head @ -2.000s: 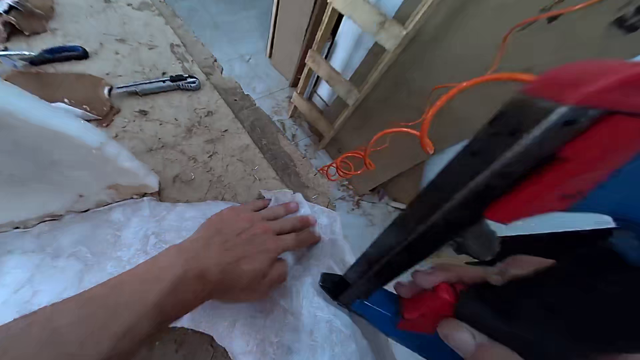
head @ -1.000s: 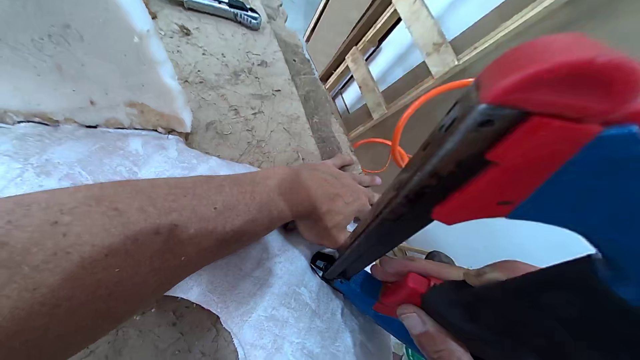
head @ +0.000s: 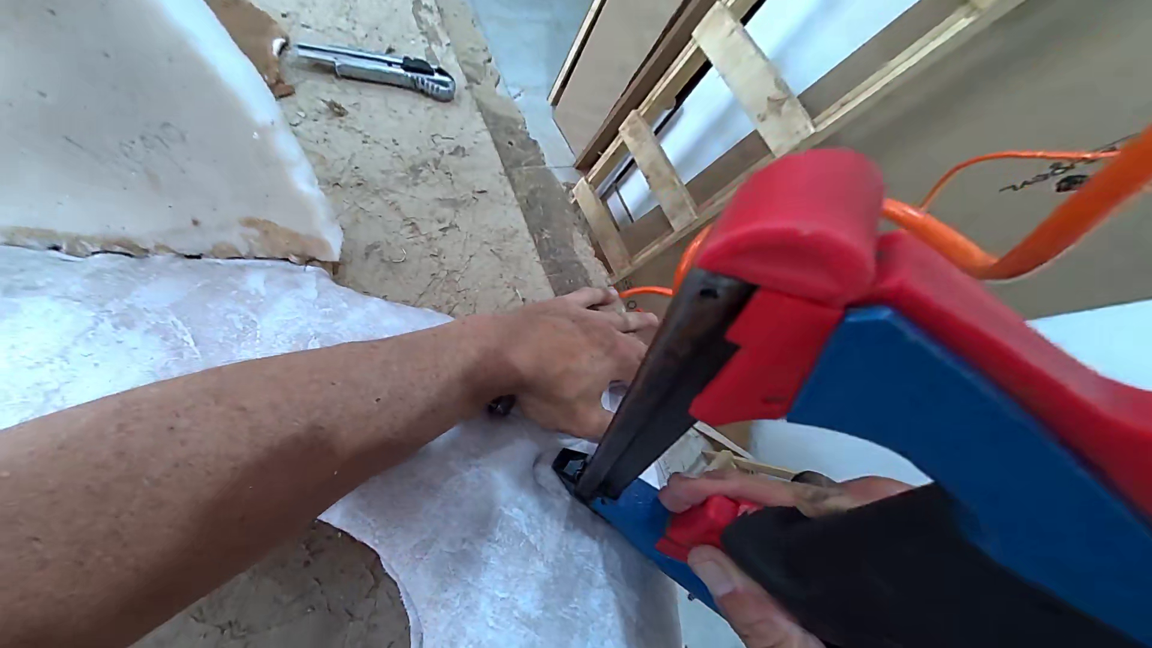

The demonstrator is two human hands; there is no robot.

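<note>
A red, blue and black hand-held stapler (head: 855,351) with a long dark magazine fills the right side. My right hand (head: 756,549) grips it, fingers around its lower blue arm and small red lever. The black nose rests on a thin, wrinkled whitish sheet (head: 540,540). Just above that nose, my left hand (head: 567,360) lies palm down at the sheet's right edge, partly behind the magazine. Its fingers curl over the edge, and what is beneath them is hidden. A small dark object (head: 500,406) shows under my left wrist.
A pale slab (head: 162,135) with a rough brown edge lies at upper left. Near it, a utility knife (head: 378,70) rests on the worn brown work surface (head: 414,198). Beyond the surface's edge stand a wooden slatted frame (head: 661,171) and an orange hose (head: 1026,261).
My left hand has moved from lying flat on the sheet to the sheet's right edge, close beside the stapler's nose. My right hand keeps its hold. The view has shifted.
</note>
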